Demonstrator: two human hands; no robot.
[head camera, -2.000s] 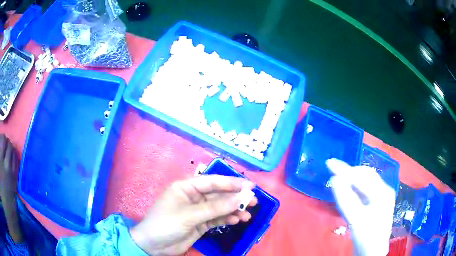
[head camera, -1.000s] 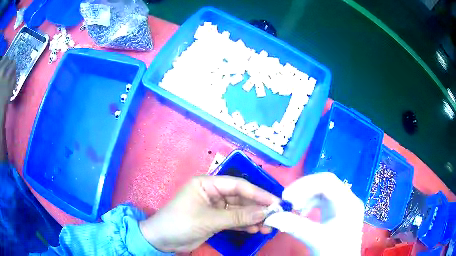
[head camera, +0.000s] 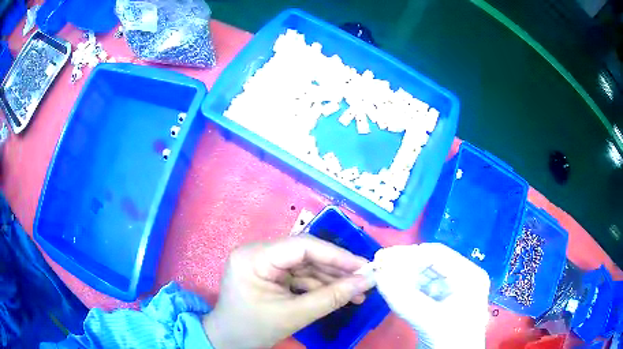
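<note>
My bare left hand (head camera: 287, 290) and my white-gloved right hand (head camera: 434, 293) meet fingertip to fingertip over the small parts bin (head camera: 331, 221). A small white plastic housing (head camera: 369, 271) is pinched at the left fingertips and mostly hidden by the fingers of both hands. The right fingertips touch it; whether they hold a small part cannot be told. A ring-like glint shows on the left hand. The small bin is dark inside and partly covered by the hands.
A large blue bin of white housings (head camera: 437, 187) lies ahead. A large blue bin (head camera: 51, 178) with three housings stands left. A side bin (head camera: 522, 194) and a bin of coppery pieces (head camera: 522, 266) stand right. A bag of metal parts (head camera: 171, 37) and metal tray (head camera: 31, 82) are rear left.
My right hand came from the side bin to my left fingertips, and its back now faces up. The dark piece seen there a second ago is hidden. The view has shifted; the neighbour's hand left the tray.
</note>
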